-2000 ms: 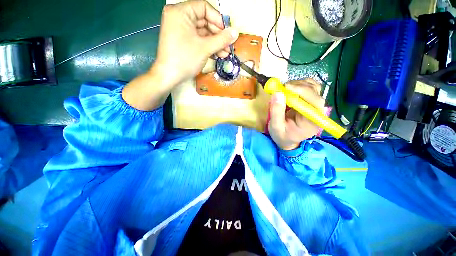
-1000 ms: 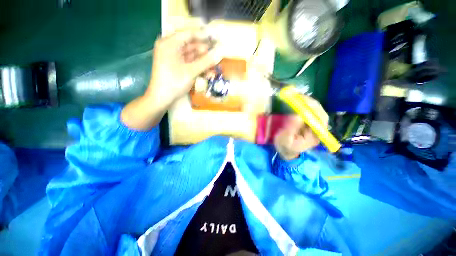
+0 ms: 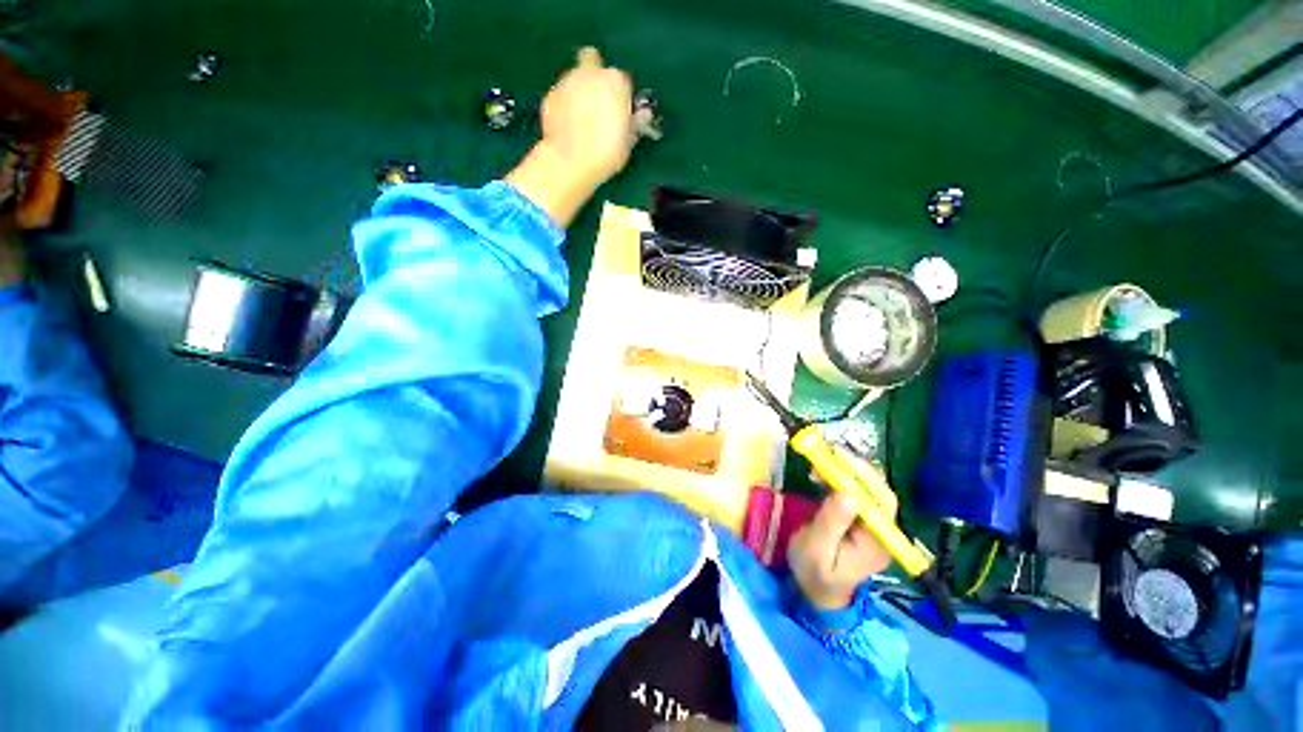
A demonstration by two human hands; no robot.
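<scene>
My left hand (image 3: 590, 117) is stretched out over the far bench, its fingertips at a small dark round coil assembly (image 3: 645, 109). I cannot tell whether they grip it. My right hand (image 3: 846, 538) holds the yellow soldering iron (image 3: 863, 501), its tip pointing up and left, beside the jig and not touching it. The orange-brown soldering jig (image 3: 665, 411) lies on the cream base board (image 3: 589, 415). Its round middle shows a dark centre with silvery sides; I cannot tell whether a part sits there.
Loose coil assemblies (image 3: 499, 107) lie across the green bench. A black fume fan (image 3: 726, 250) stands behind the jig. The cleaning tin (image 3: 875, 329), blue soldering station (image 3: 983, 441) and second fan (image 3: 1175, 601) are at right. A solder spool (image 3: 246, 318) and another person's sleeve (image 3: 57, 429) are left.
My left hand has moved from over the jig to the far bench. The iron has drawn back from the work and stays in my right hand. The view now takes in more of the bench.
</scene>
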